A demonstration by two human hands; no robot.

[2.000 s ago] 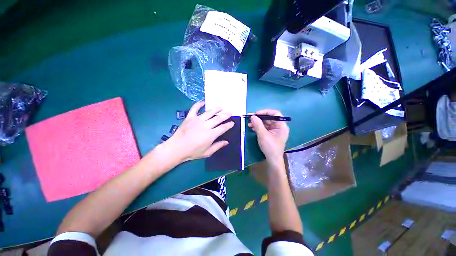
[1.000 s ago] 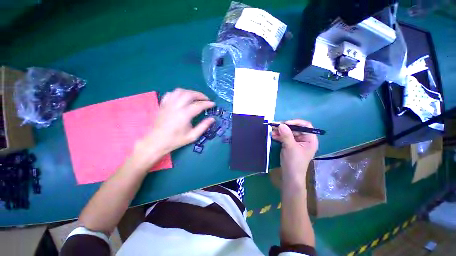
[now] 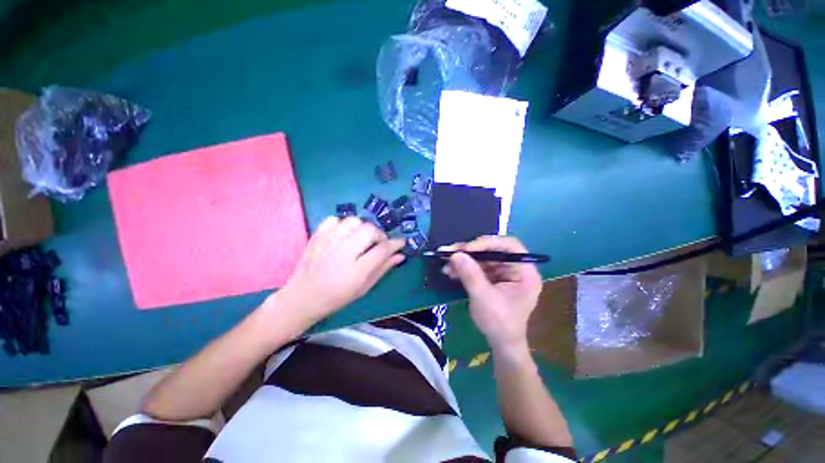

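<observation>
My right hand [image 3: 502, 285] holds a slim black pen-like tool [image 3: 516, 257], its tip pointing left over the black adhesive sheet [image 3: 464, 213]. The sheet lies on a white liner [image 3: 479, 140]. My left hand [image 3: 348, 262] is left of the tool tip, with its thumb and index fingertips at a black plastic housing [image 3: 416, 240]. Whether the fingers grip that housing is too small to tell. Several more black housings [image 3: 384, 210] lie loose on the green mat just beyond my left hand. Any small piece at the tool tip cannot be made out.
A pink foam sheet [image 3: 210, 220] lies left. Beyond the work is a clear parts bag [image 3: 407, 90]. A second bag [image 3: 77, 140] and a housing pile [image 3: 29, 298] are far left. A black-and-white fixture [image 3: 633, 86] and a black tray [image 3: 746, 199] are right. A cardboard box [image 3: 683, 316] sits below the bench edge.
My left hand has left the sheet, passed over the pink foam and come to the loose housings. My right hand has moved the tool toward the near left, close to the left fingertips. The view has shifted.
</observation>
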